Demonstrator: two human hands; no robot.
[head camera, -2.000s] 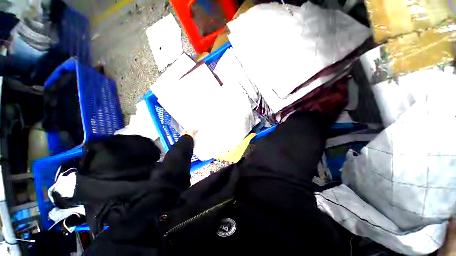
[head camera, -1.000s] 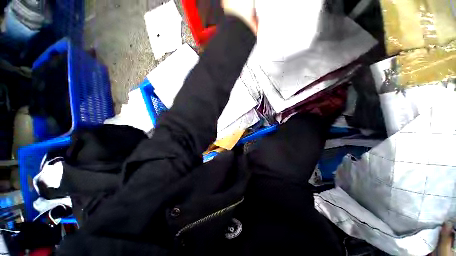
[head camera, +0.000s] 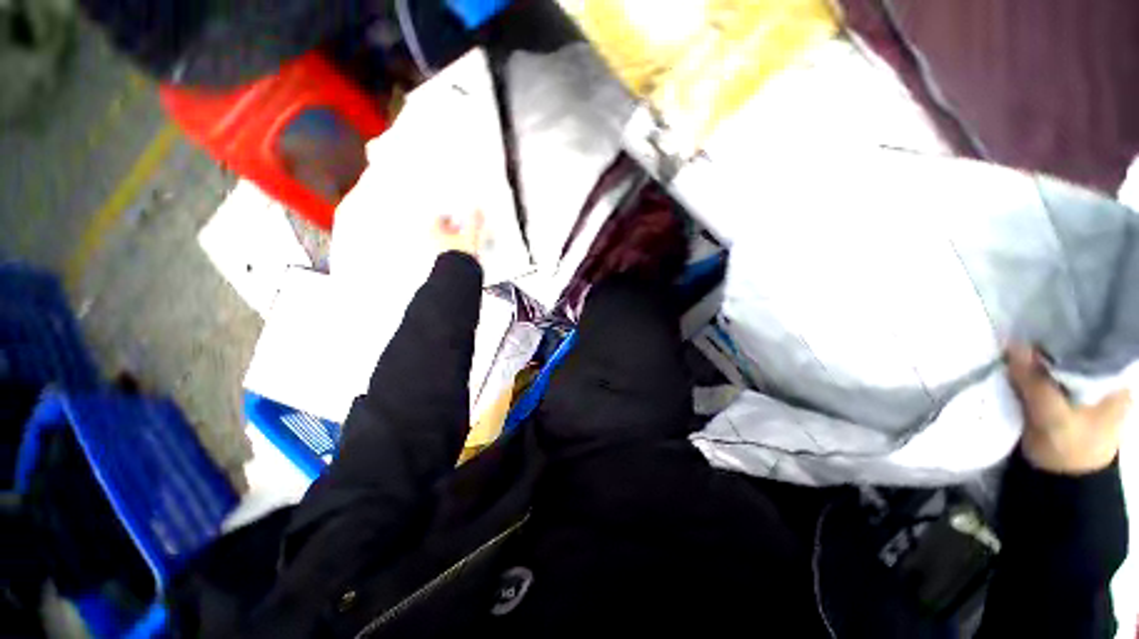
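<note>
My left hand (head camera: 460, 235) lies on white cut panels (head camera: 400, 187) piled over the blue basket (head camera: 295, 432); the hand is overexposed, and whether its fingers grip a panel does not show. My right hand (head camera: 1064, 418) holds the lower edge of a large grey-white quilted panel (head camera: 862, 312) with dark grid lines at the right, thumb on the near side. Maroon quilted pieces (head camera: 637, 237) show under the white panels.
A red-orange stool (head camera: 281, 131) stands on the floor at the upper left. Other blue baskets (head camera: 138, 462) are at the left. Tan tape (head camera: 706, 56) covers the table edge at the top. Maroon fabric (head camera: 1037, 87) lies at the upper right.
The view has turned right. My left hand moved from the near edge of the basket up past the panels, and now rests on the pile. My right hand shows more fully, still at the grid-lined panel.
</note>
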